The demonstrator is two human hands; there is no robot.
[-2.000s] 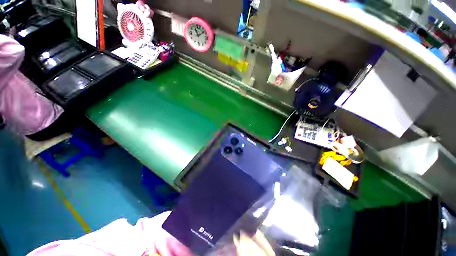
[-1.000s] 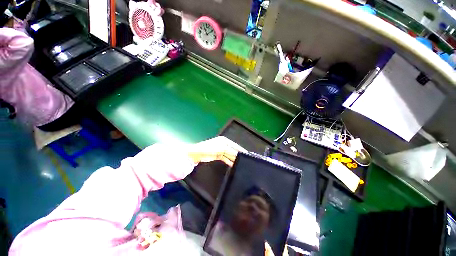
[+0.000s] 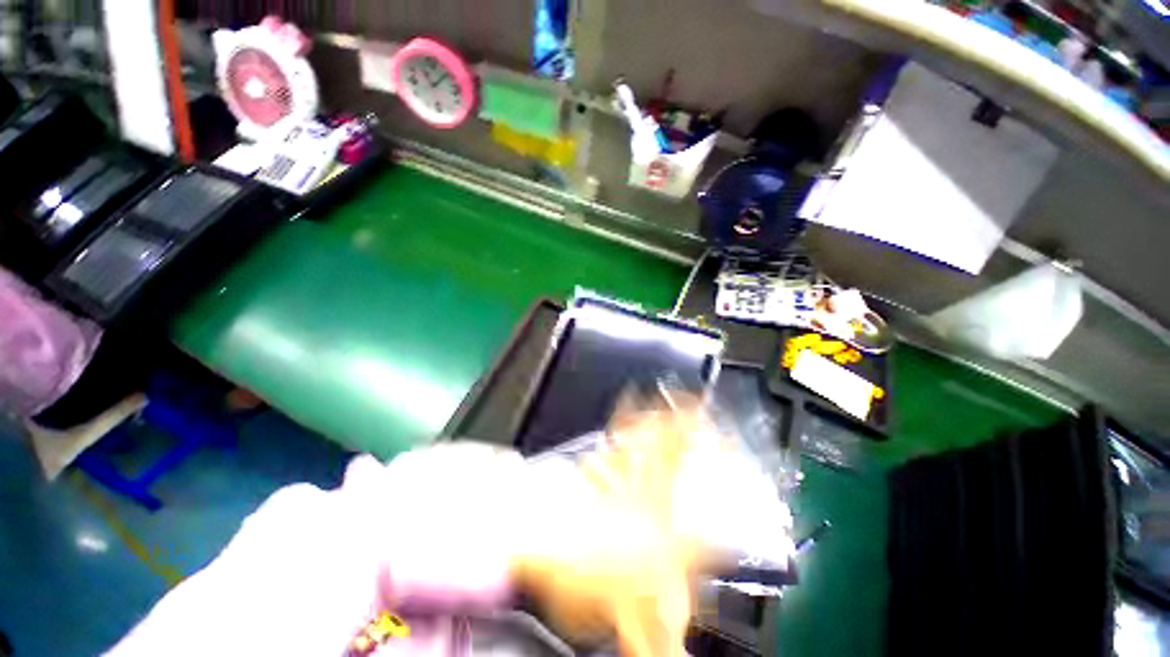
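Note:
A tablet [image 3: 616, 366] lies screen up over the left part of the black tray [image 3: 494, 385], its lower part hidden by my arm and hand. My left hand [image 3: 610, 526], in a pink sleeve, is strongly blurred across the tablet's near end; its grip cannot be told. The blurred skin may include fingers of my right hand, but I cannot separate them. A bright, shiny clear covering [image 3: 751, 520] lies at the right of the hand, over the tray's right part.
A black accessory tray [image 3: 879, 417] holds a yellow pile [image 3: 821, 349] and a white card [image 3: 834, 383]. Stacked black trays [image 3: 1001, 539] stand at the right. A dark fan [image 3: 751, 205] and pen holder [image 3: 670, 161] are at the partition. A person's pink sleeve [image 3: 45, 340] is at far left.
The tablet has gone from upright in front of me to lying farther away over the tray. My left hand has moved from its upper edge towards its near end. The view has shifted.

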